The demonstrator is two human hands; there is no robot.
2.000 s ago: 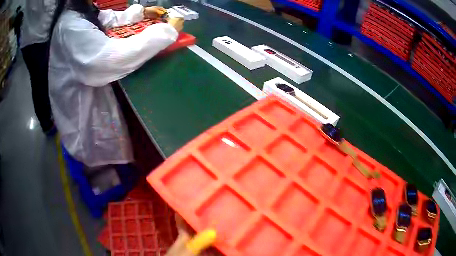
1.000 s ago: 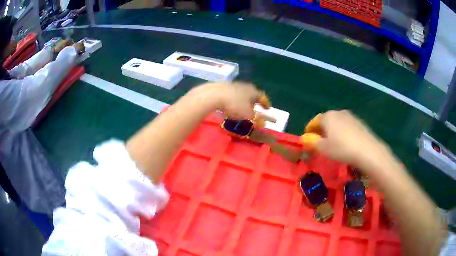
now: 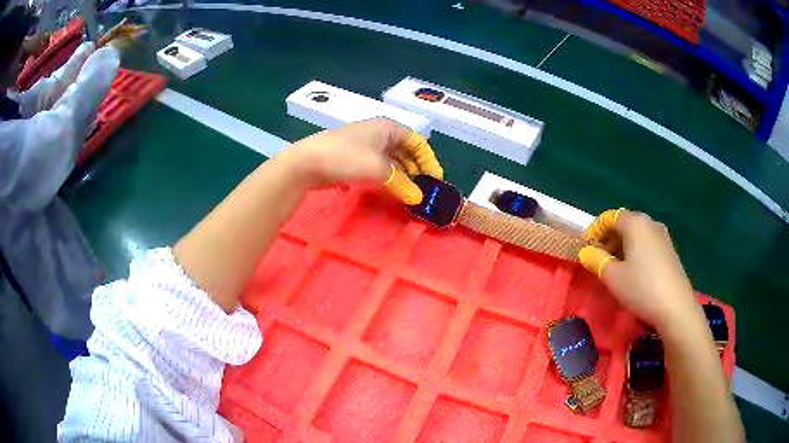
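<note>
A smartwatch [image 3: 435, 202] with a dark lit face is stretched out above the back edge of the red watch tray [image 3: 407, 316]. My left hand [image 3: 363, 156], with yellow finger cots, pinches the watch head. My right hand [image 3: 636, 260], also with yellow finger cots, pinches the far end of the gold mesh band [image 3: 523, 234]. Just behind, a white box base [image 3: 562, 214] holds another watch, partly hidden by the held band. Several watches with folded bands lie in the tray's right pockets, one of them [image 3: 573, 348] left of my right forearm.
On the green conveyor belt [image 3: 285, 48] lie a white box with a printed watch [image 3: 346, 105] and a box showing a watch and band [image 3: 463, 117]. Two more boxes [image 3: 195, 52] are farther left. A co-worker in a white smock [image 3: 43, 164] is at the left beside another red tray [image 3: 121, 104].
The watch and band, slanting and blurred a second ago, are now stretched taut between my hands. The view has shifted, with the boxes now farther right. Two seconds ago the watch lay on the tray.
</note>
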